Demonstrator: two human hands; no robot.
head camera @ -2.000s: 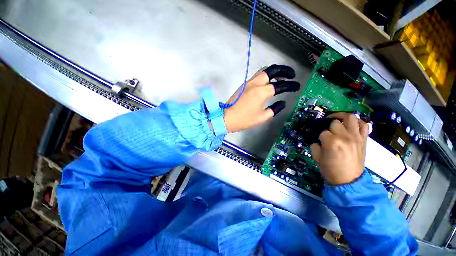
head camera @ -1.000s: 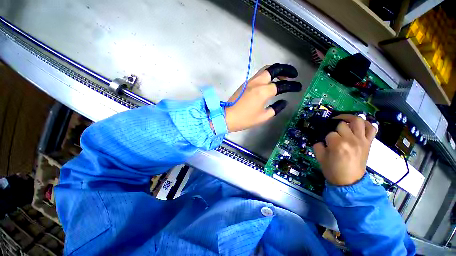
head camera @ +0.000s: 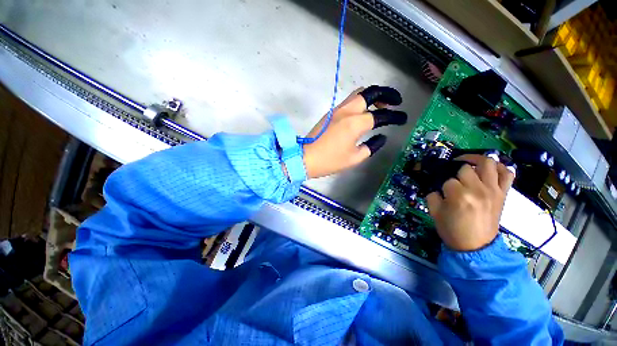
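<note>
A large green circuit board crowded with parts spans the rails at the right. My right hand is over its middle, black finger cots pointing left; whether the fingers grip a part is hidden among dark parts. My left hand is left of the board, above the grey surface, fingers apart with black cots, holding nothing. A white strip lies on the board right of my right hand, with a thin black wire over it. A grey finned heat sink stands along the far right side. A black block sits near the far corner.
Metal conveyor rails run along the near side and far side. A blue coiled cord hangs to my left wrist. A shelf carton of yellow parts is at the upper right. Cardboard trays are at the lower left.
The board and the parts on it have shifted slightly right in the view, and my right hand has shifted right with it. My left hand has stayed almost still.
</note>
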